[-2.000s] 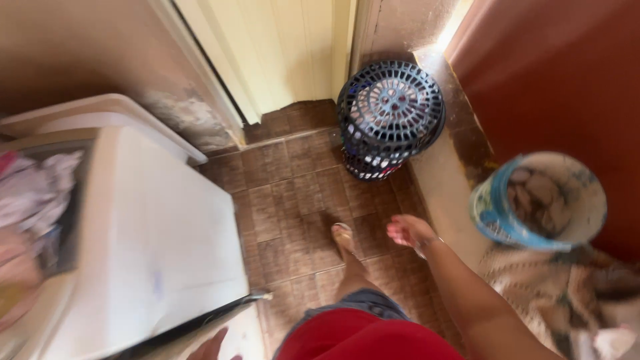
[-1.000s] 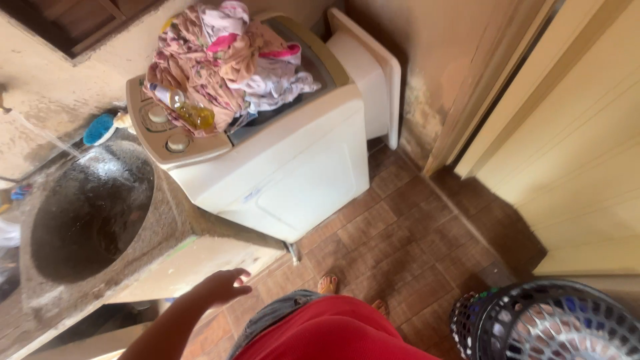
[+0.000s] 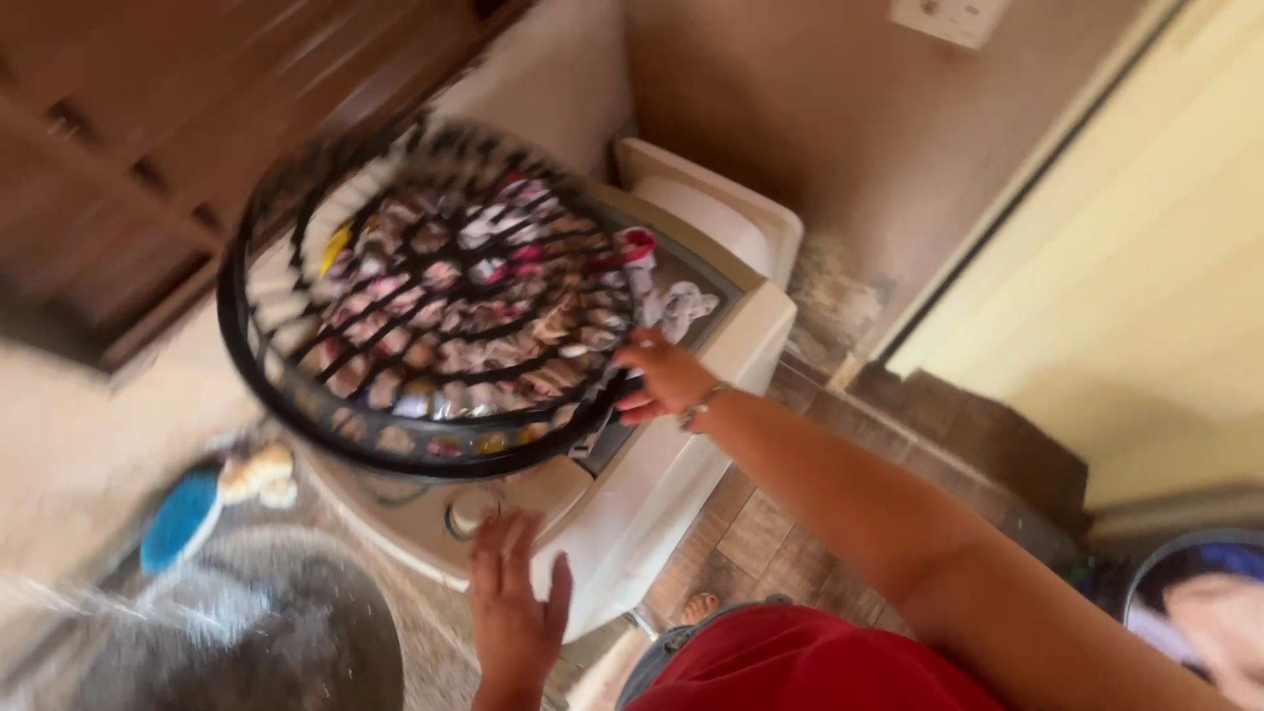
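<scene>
A round black slotted plastic lid (image 3: 484, 370), probably the laundry basket's, is tilted above the white washing machine (image 3: 632, 533). Its right rim is in my right hand (image 3: 662, 380). Through the slots a pile of pink, white and patterned clothes shows, and part of a pale garment (image 3: 681, 306) sticks out at the right. My left hand (image 3: 515, 583) is raised with its fingers apart by the machine's control knob (image 3: 472, 513), holding nothing. A bottle beneath the lid is mostly hidden.
Left of the machine, water runs into a concrete sink (image 3: 326, 612); a blue bowl (image 3: 180, 521) is on its edge. The laundry basket (image 3: 1200, 612) full of clothes stands at lower right, near the yellow door (image 3: 1106, 296). A dark wooden shutter (image 3: 118, 128) is upper left.
My right hand, empty two seconds ago, now grips the black lid. The lid has moved from the top of the basket to above the washing machine, leaving the basket uncovered. The view has swung.
</scene>
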